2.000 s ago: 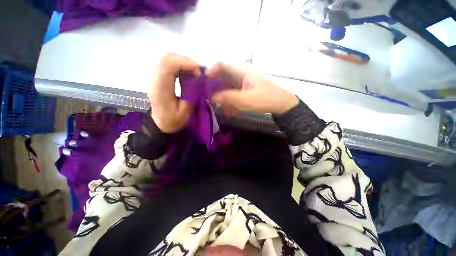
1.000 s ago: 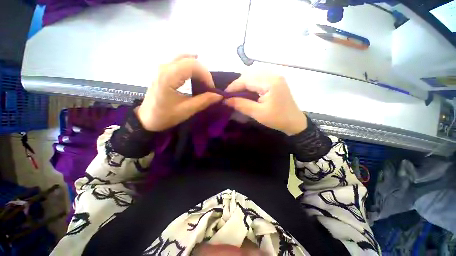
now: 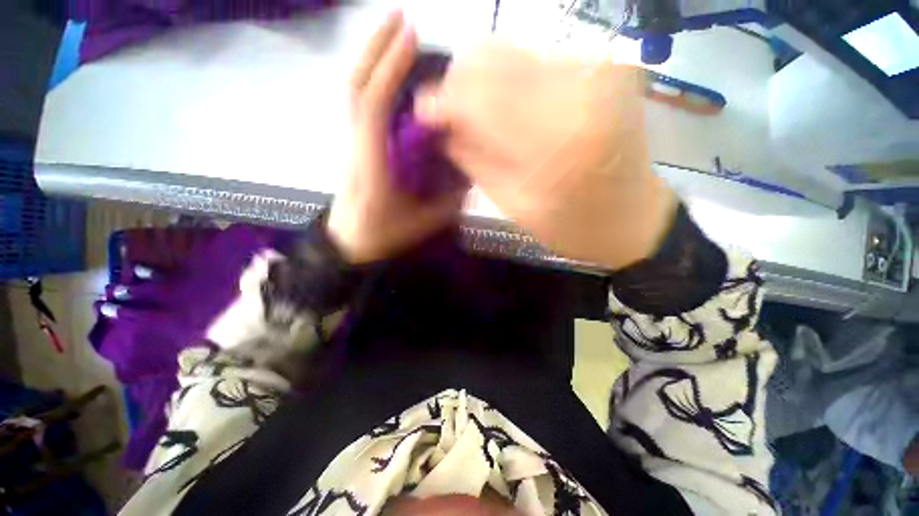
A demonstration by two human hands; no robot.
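A purple fabric piece (image 3: 423, 151) is between my hands above the front edge of the white table (image 3: 202, 121). My left hand (image 3: 383, 171) is upright on its left side and holds it, with the fingers pointing up. My right hand (image 3: 564, 141) is raised to its right, large and blurred by motion; its fingertips are near the cloth's upper part. Whether they grip the cloth is not clear. Part of the cloth is hidden behind my hands.
A purple garment pile (image 3: 191, 20) lies at the table's back left. More purple cloth (image 3: 171, 302) hangs below the edge at left. Blue-and-orange snips (image 3: 685, 93) and a thin dark-blue stick (image 3: 761, 179) lie right. A blue knob (image 3: 657, 46) is above. Grey-blue garments (image 3: 836, 373) are at far right.
Both hands have moved up and away from my body. The left hand has turned upright, and the right hand has risen closer to the camera. The cloth has moved up from the table edge.
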